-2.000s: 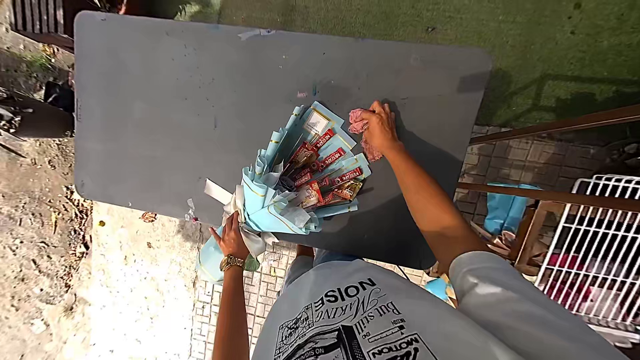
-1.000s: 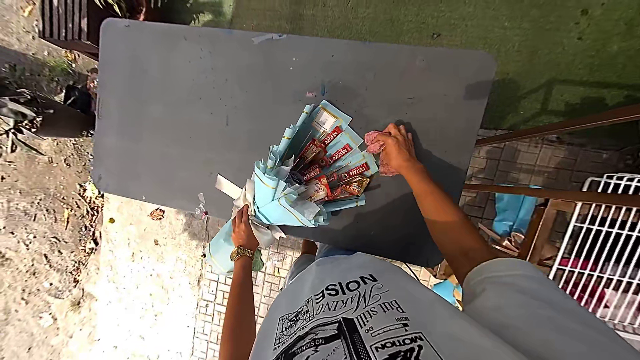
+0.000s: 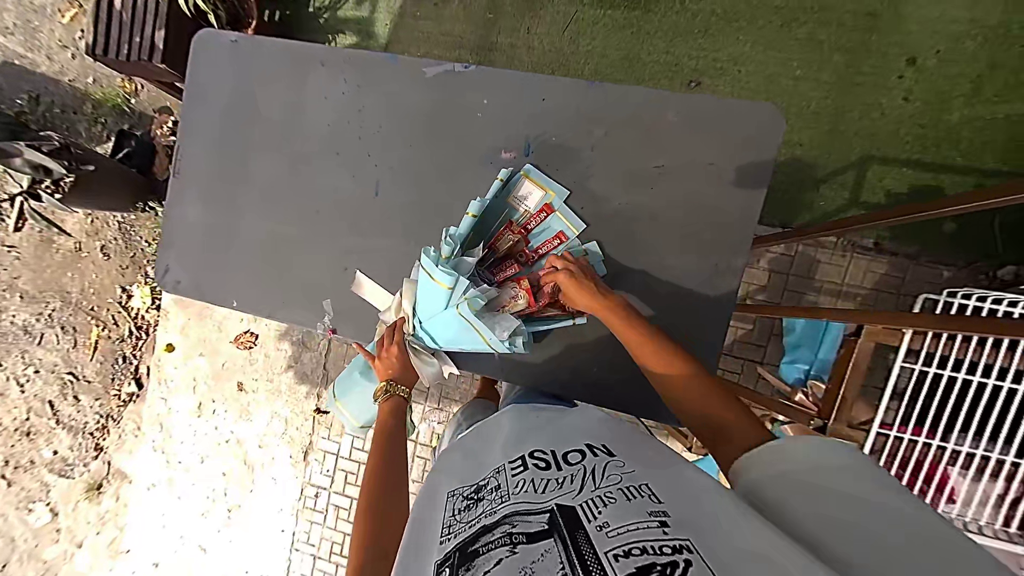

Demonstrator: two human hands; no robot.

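Note:
A bouquet in light blue wrapping paper (image 3: 448, 308) lies at the front edge of the grey table, holding several red Nescafé sachets (image 3: 534, 220) and a small white card (image 3: 527, 194). My left hand (image 3: 394, 356), a gold-coloured watch on its wrist, grips the bouquet's wrapped stem by the white ribbon bow (image 3: 430, 362). My right hand (image 3: 574, 282) is in among the sachets at the bouquet's lower right side, fingers bent down. A bit of crumpled pink material (image 3: 547, 293) shows under its fingers; its hold is partly hidden.
The grey table (image 3: 304, 168) bears small stains and a torn patch near its far edge. A wooden planter (image 3: 136, 40) stands beyond its left corner. At the right are brown rails (image 3: 848, 317), a white wire rack (image 3: 952, 416) and a blue cloth-like item (image 3: 808, 352).
My right hand has moved left from the table beside the bouquet, where it held a crumpled pink piece, onto the sachets. My left hand has stayed on the bouquet's stem.

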